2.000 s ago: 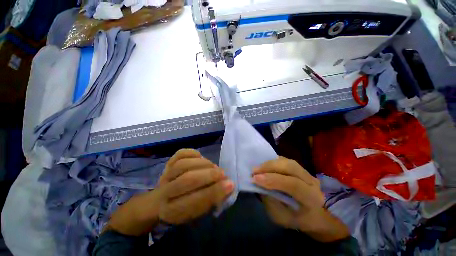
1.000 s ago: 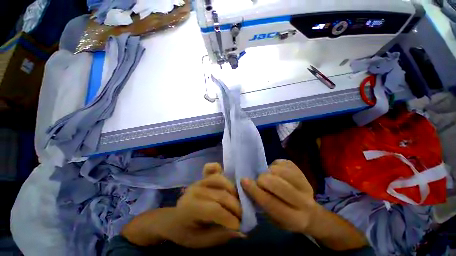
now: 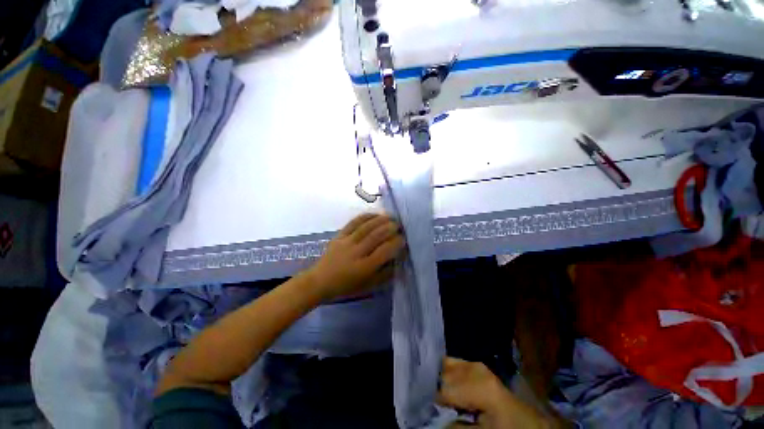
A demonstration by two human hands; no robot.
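Observation:
A narrow grey-blue garment piece runs from under the presser foot and needle down over the table's front edge towards me. My left hand lies at the table's front edge, its fingertips on the left side of the piece; whether they grip or only press it is unclear. My right hand holds the lower end of the piece near the bottom of the picture, partly cut off by the edge. The white sewing machine has its lamp lit over the needle.
A bundle of grey-blue strips lies at table left. Snips and red scissors handles lie right of the needle. A red bag is at lower right. Crumpled cloth hangs below the front edge. Brown packaging lies behind left.
My left hand has moved forward to the table edge beside the piece. My right hand has moved down and holds the lower end. The piece now hangs straight and flatter. The view has shifted closer.

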